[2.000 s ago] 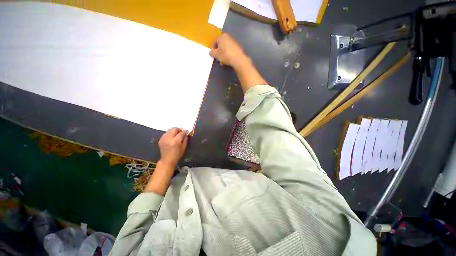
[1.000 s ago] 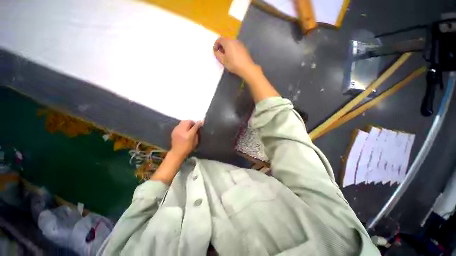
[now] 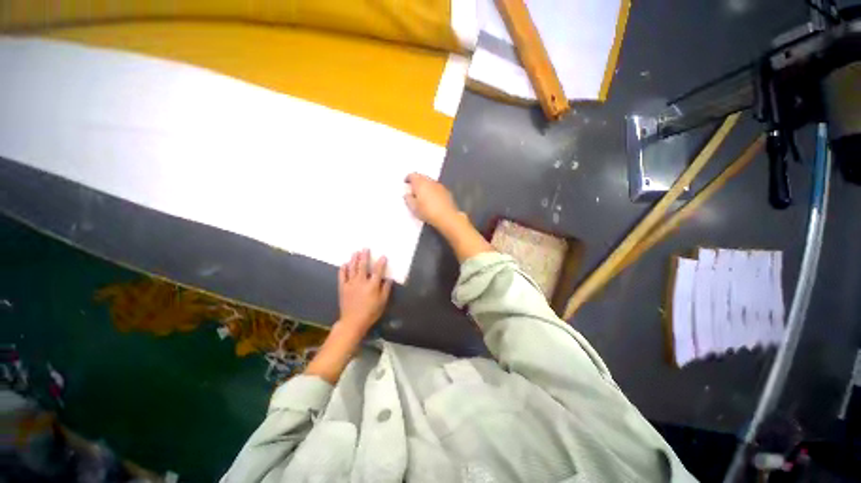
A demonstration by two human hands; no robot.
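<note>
A long white sheet (image 3: 236, 156) lies flat on the dark grey table, its right end edge running between my hands. Mustard fabric (image 3: 330, 75) shows along its far side, with soft folds at the top and a small white strip near its right end. My left hand (image 3: 364, 288) rests flat on the sheet's near right corner, fingers apart, holding nothing. My right hand (image 3: 430, 200) is at the sheet's right edge, fingers curled down on it; whether it pinches the edge cannot be told.
An orange-brown wooden bar (image 3: 533, 61) lies on another white-topped stack at the back. A speckled block (image 3: 531, 257) is beside my right forearm. Pale slats (image 3: 651, 222), fanned cut white pieces (image 3: 727, 304) and a black cutter (image 3: 774, 123) with metal base are right. Orange scraps (image 3: 156, 307) lie on the floor.
My left hand has opened from its grip at the corner and now lies flat on the sheet. My right hand has moved nearer along the edge, away from the mustard fabric.
</note>
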